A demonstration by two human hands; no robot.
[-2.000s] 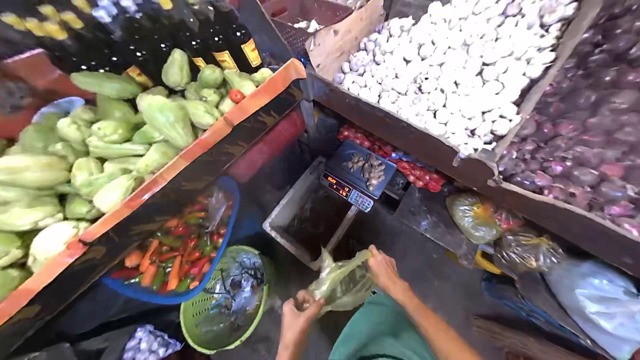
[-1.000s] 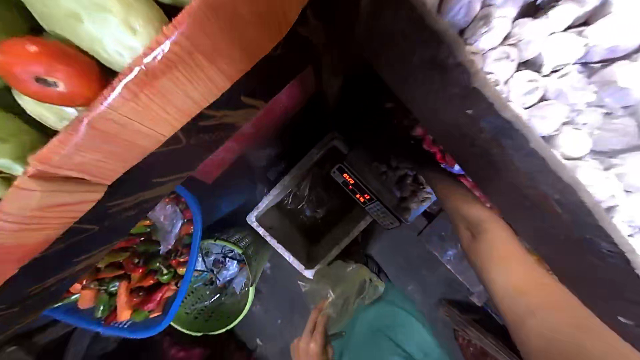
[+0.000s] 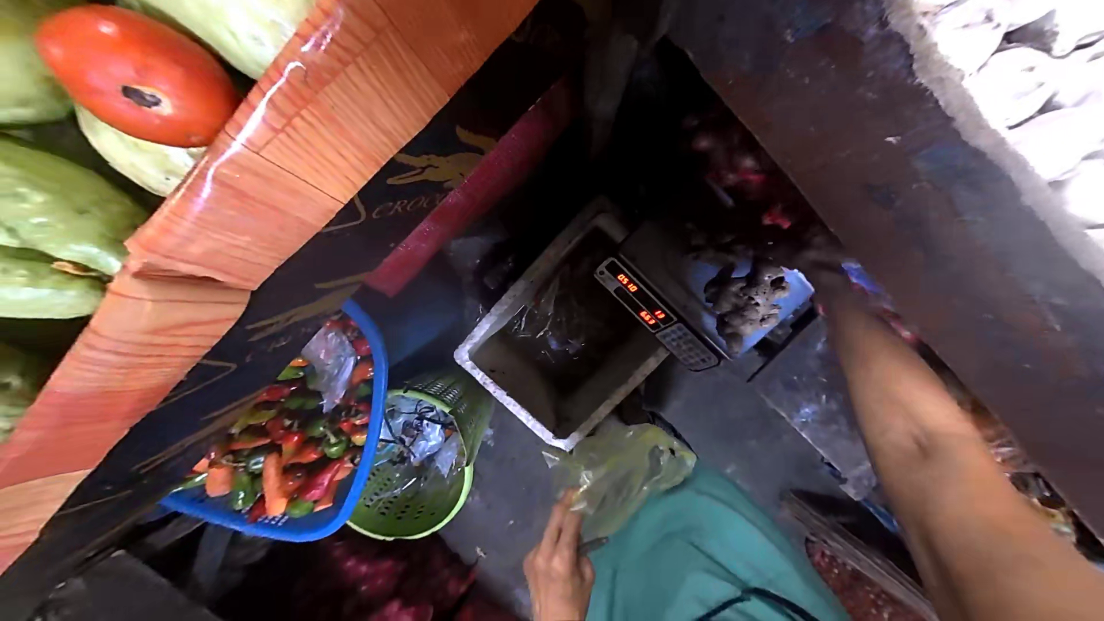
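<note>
My left hand [image 3: 561, 556] holds the rim of a thin yellowish plastic bag [image 3: 625, 474] between its fingers, just above my green clothing. My right forearm reaches up from the lower right toward the far side of a digital scale [image 3: 660, 315] with lit red digits. The right hand [image 3: 806, 250] lies in dark shade beside the scale's pan, and its fingers are too dim to read. Knobbly pale brown roots, seemingly ginger [image 3: 746, 302], rest on the blue pan.
A white foam box [image 3: 504, 405] adjoins the scale. Left of it stand a green plastic basket [image 3: 466, 496] with plastic scraps and a blue basket [image 3: 375, 414] of peppers. Bin edges rise on both sides, with a tomato [image 3: 138, 76] and chayotes [image 3: 60, 194] left, garlic [image 3: 1044, 95] right.
Two seconds ago both hands held the plastic bag; my right hand has since left it and reached to the scale. The view has moved much closer to the bins.
</note>
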